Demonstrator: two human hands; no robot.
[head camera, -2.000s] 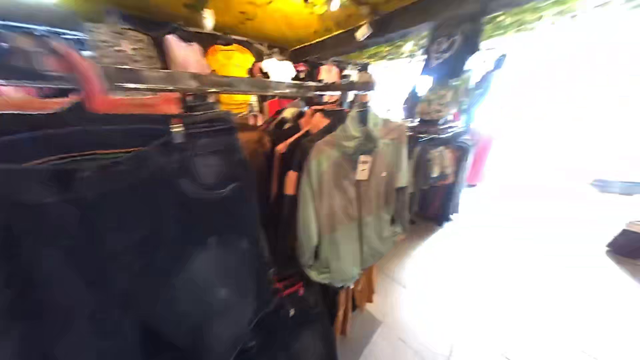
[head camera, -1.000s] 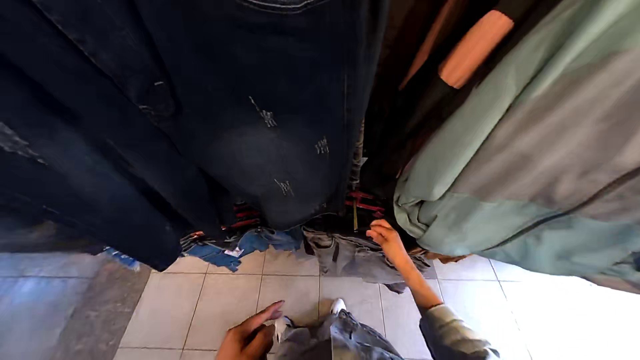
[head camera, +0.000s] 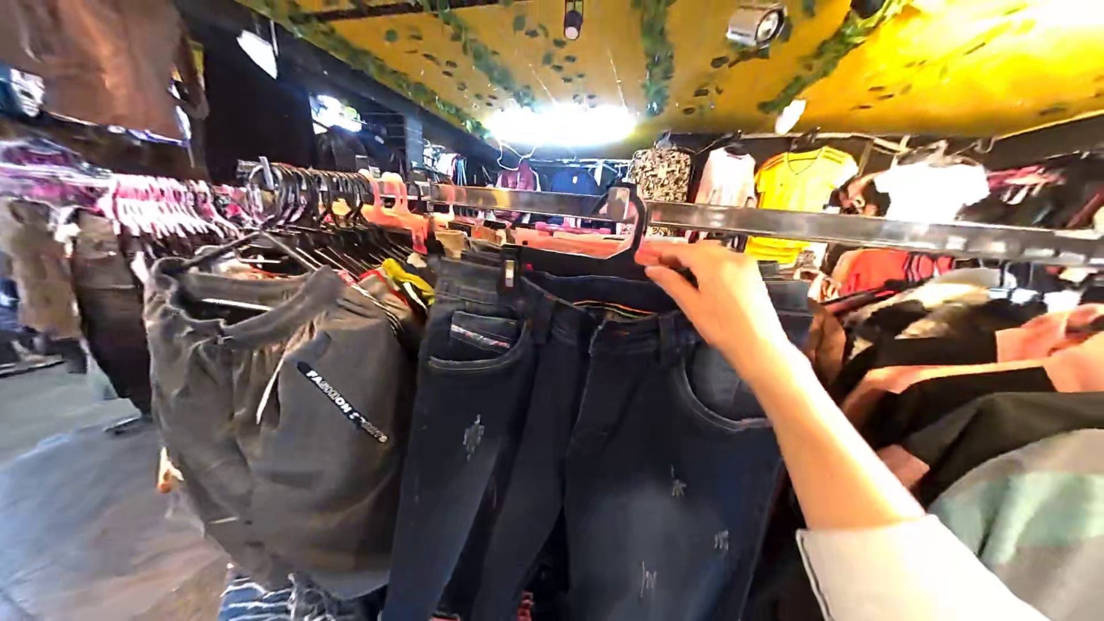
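Dark blue jeans (head camera: 621, 431) with small distressed marks hang by the waistband from a black hanger (head camera: 640, 226), whose hook is over a metal rail (head camera: 776, 226). My right hand (head camera: 711, 293) reaches in from the right to the hanger, its thumb and fingertips at the base of the hook near the clip; whether they grip it cannot be told. Left of the jeans hang grey drawstring trousers (head camera: 285, 431) with printed writing on the leg. My left hand is out of view.
Packed hangers (head camera: 319, 194) fill the rail at the left. Jackets and other tops (head camera: 992, 388) hang close on the right. A yellow jersey (head camera: 802, 177) and a white shirt (head camera: 933, 185) hang behind. Tiled floor (head camera: 78, 483) shows at lower left, and spotlights (head camera: 755, 26) are overhead.
The view has swung up from the floor and hems to the rail. My right hand, low by the hems a second ago, is now up at the hanger. My left hand has left the view.
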